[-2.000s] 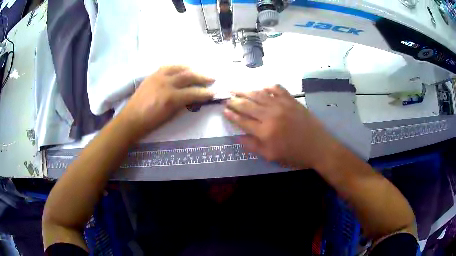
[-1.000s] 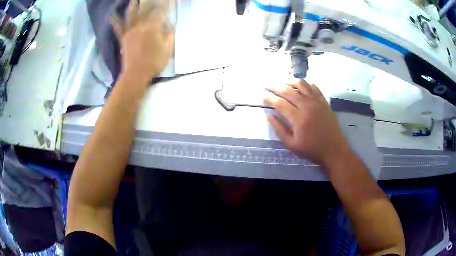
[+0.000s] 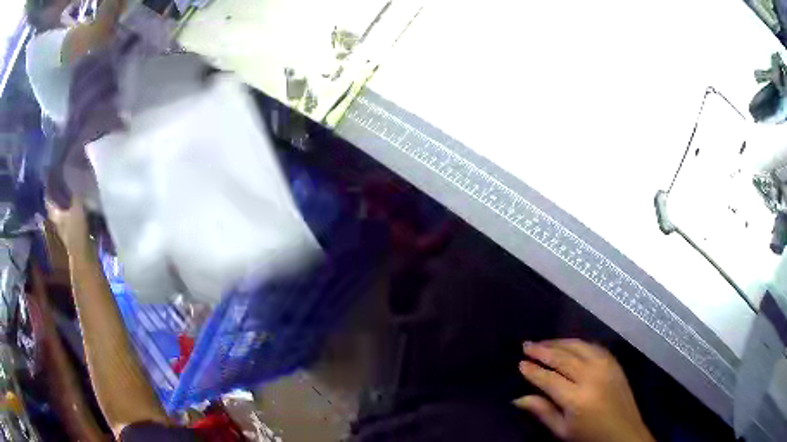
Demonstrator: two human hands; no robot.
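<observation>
My left hand point(image 3: 71, 226) is at the far left, partly behind cloth, and holds the garment piece. The light grey panel point(image 3: 194, 186) hangs from it over a blue plastic basket, with a dark grey part point(image 3: 93, 99) at its upper left. The panel is blurred. My right hand point(image 3: 587, 388) is at the bottom right, off the table's front edge, empty, with its fingers apart.
The white table has a grey ruler edge point(image 3: 544, 233) running diagonally. The slide plate outline point(image 3: 695, 164) and part of the machine show at the right. A grey cloth piece point(image 3: 764, 371) lies at the lower right. The blue basket point(image 3: 203, 367) stands below left. Another person's arm point(image 3: 93, 33) shows upper left.
The view has turned to the left. My left hand has carried the garment piece off the table to above the basket. My right hand has left the machine bed.
</observation>
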